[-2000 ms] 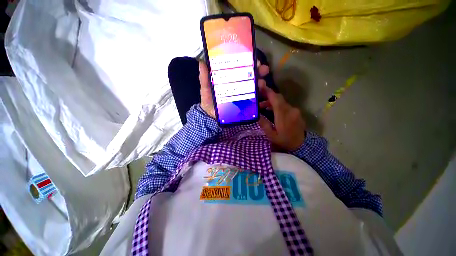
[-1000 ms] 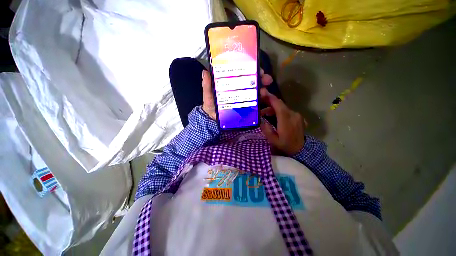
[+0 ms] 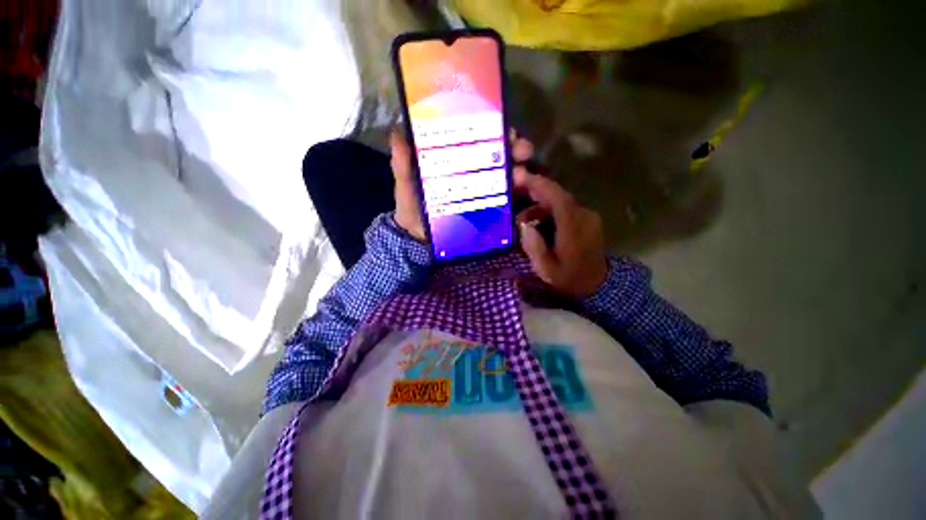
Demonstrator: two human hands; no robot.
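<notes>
A smartphone [image 3: 459,147] with a dark case and a lit orange, white and purple screen is upright in front of my lap. My left hand [image 3: 406,188] holds it from the left side and behind, with fingertips showing at its right edge. My right hand [image 3: 565,236] is just right of the phone's lower half, fingers curled and partly apart, with nothing seen in it. Whether its fingertips touch the phone's edge is hard to tell.
A large open white sack [image 3: 254,91] stands at the left. Another white sack [image 3: 132,376] below it holds a small striped piece [image 3: 178,396]. A yellow sack [image 3: 619,22] is at the top. Grey floor [image 3: 812,203] with a yellow mark lies right. Dark and yellowish items are far left.
The view has shifted, so the yellow sack shows less and more shows at the far left. The phone is still in my left hand. My right hand stays beside it.
</notes>
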